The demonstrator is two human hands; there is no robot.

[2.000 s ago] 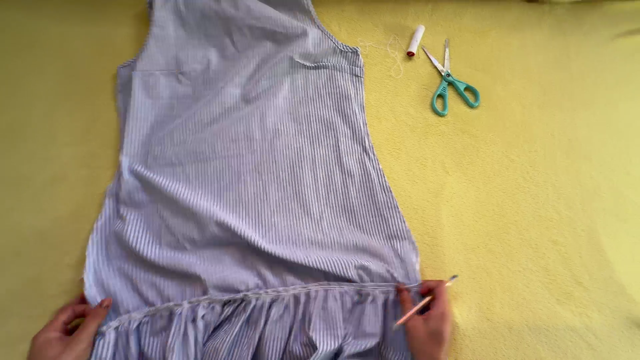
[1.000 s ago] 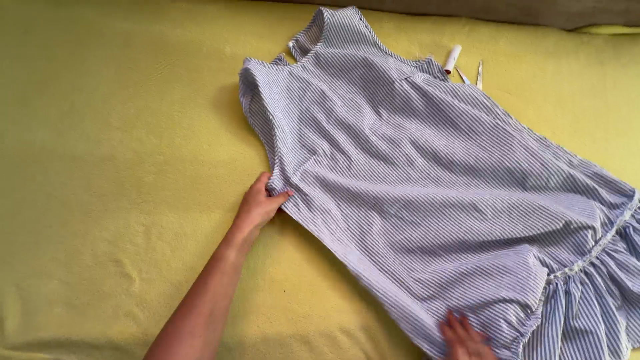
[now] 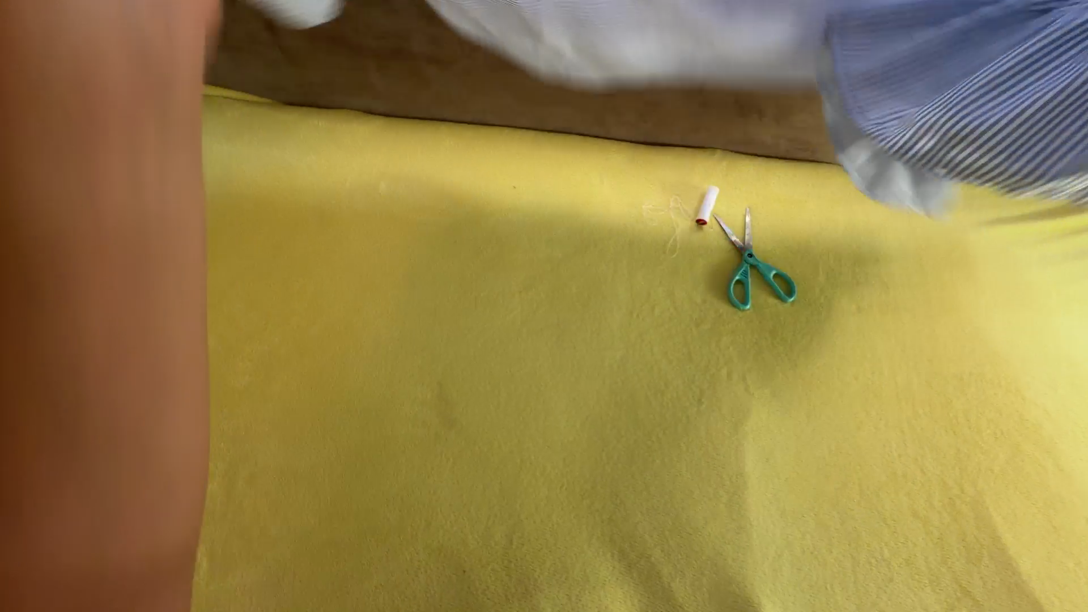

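Parts of a blue-and-white striped garment (image 3: 960,93) hang across the top of the head view, blurred and raised off the yellow cloth (image 3: 510,382). A forearm fills the left edge, blurred and close to the camera. Neither my left hand nor my right hand is in the picture, so what they hold is hidden. Green-handled scissors (image 3: 749,257) lie on the yellow cloth with their blades apart. Beside the blade tips is a white thread spool (image 3: 707,206) with a red end, and loose pale thread (image 3: 676,223) lies to its left.
Behind the far edge of the yellow cloth runs a brown surface (image 3: 510,102), partly covered by the raised garment. The yellow cloth has soft folds and shadows.
The striped garment, spread on the yellow cloth a second ago, is now lifted to the top of the view. Both hands have gone out of view. The scissors are fully uncovered.
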